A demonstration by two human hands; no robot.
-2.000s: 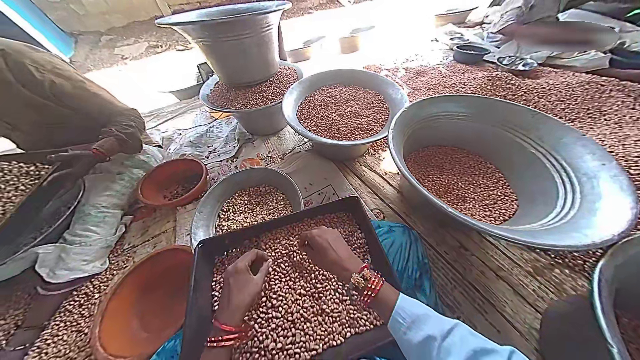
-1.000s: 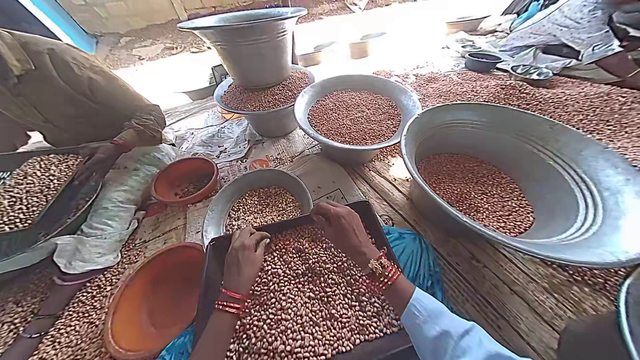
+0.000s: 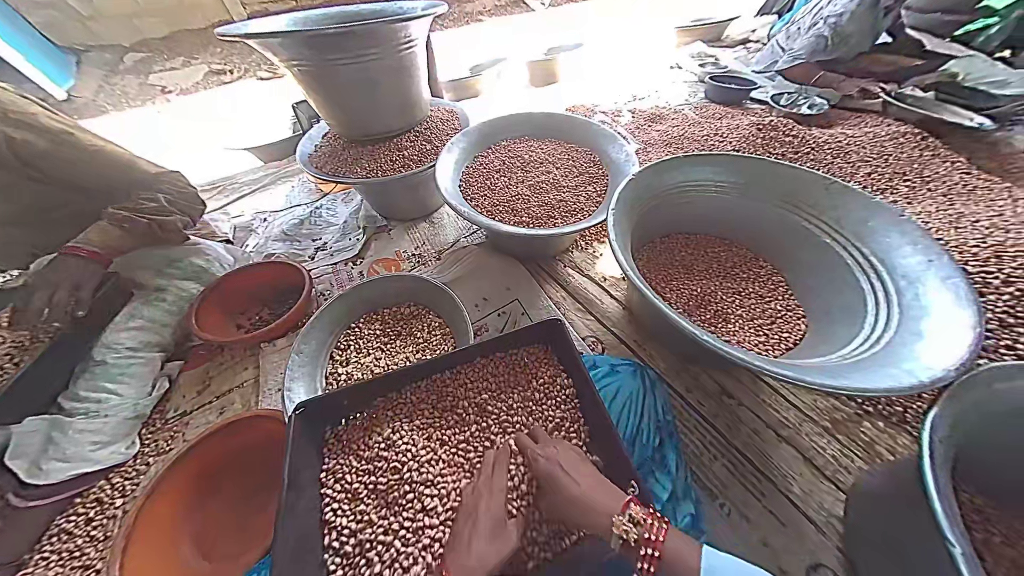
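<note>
A dark rectangular tray (image 3: 576, 364) full of reddish-brown nuts or beans (image 3: 400, 456) lies tilted across my lap. Both hands rest on the heap, close together near the tray's lower right. My left hand (image 3: 486, 512) lies with its fingers extended on the nuts; whether it grips any is hidden. Beside it, my right hand (image 3: 564, 484), with red and gold bangles at the wrist, has bent fingers among the nuts, and its grip cannot be made out. Just beyond the tray's far edge is a metal bowl (image 3: 308, 344) of paler pieces.
Two clay bowls (image 3: 216, 496) (image 3: 256, 300) are at the left, near a co-worker's hand (image 3: 60, 284). Metal basins (image 3: 880, 280) (image 3: 536, 124) holding nuts stand ahead and right, with a stacked basin (image 3: 360, 72) behind. A large nut heap (image 3: 840, 144) spreads beyond; another person's hand (image 3: 860, 86) is there.
Both my hands have moved from the tray's far side to its near right part and come together. The co-worker's hand at left remains by the other tray.
</note>
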